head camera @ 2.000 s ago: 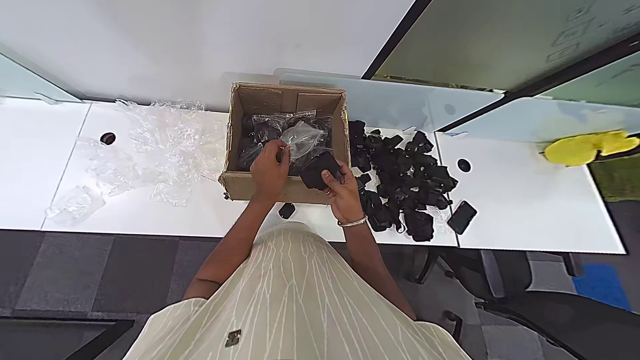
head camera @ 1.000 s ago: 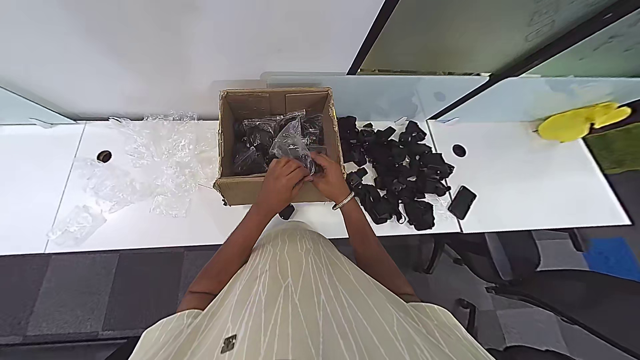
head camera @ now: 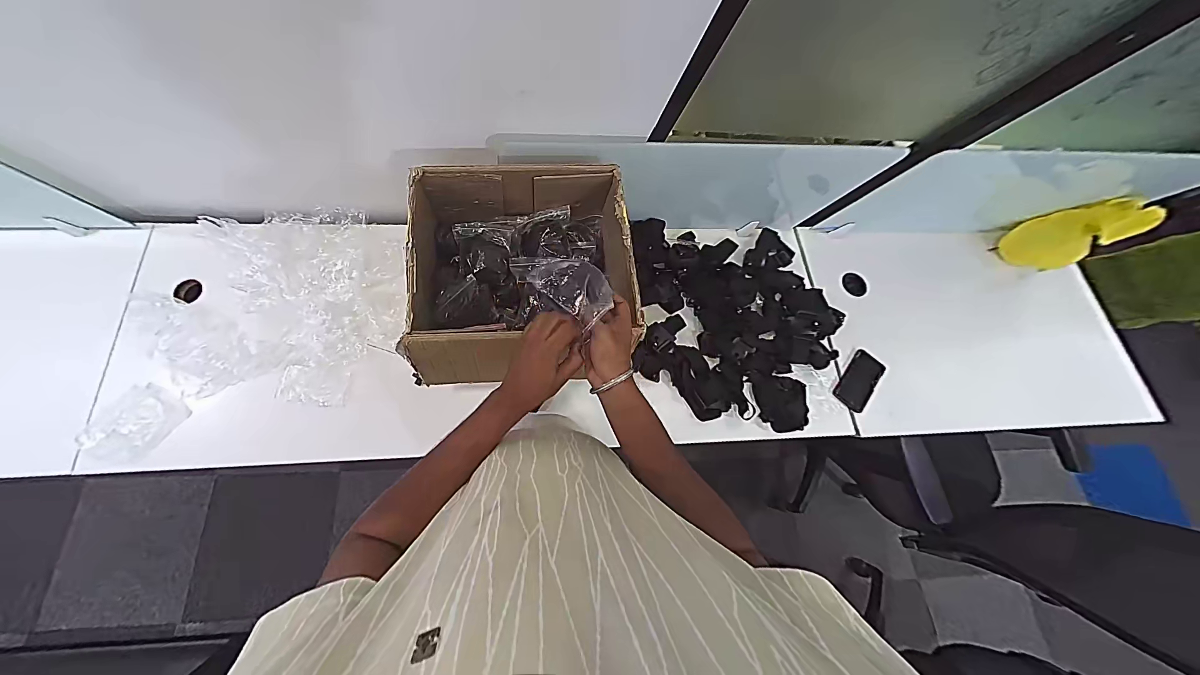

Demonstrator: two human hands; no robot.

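An opened cardboard box holds several clear zip bags with dark items inside. Over its near edge, my left hand and my right hand are close together on a clear plastic bag, which looks to have something dark in it. The fingers of both hands pinch the bag's near end; a bangle circles the right wrist. Right of the box lies a pile of black strap-like items. Left of it, crumpled clear plastic bags are heaped on the white table.
A black phone lies near the table's front edge, right of the black pile. Glass partitions run along the back. A yellow object is at the far right, and office chairs stand below the table on the right.
Two seconds ago my right hand held a black item over the box's right side and my hands were apart. Now both hands are together on a clear bag at the near edge.
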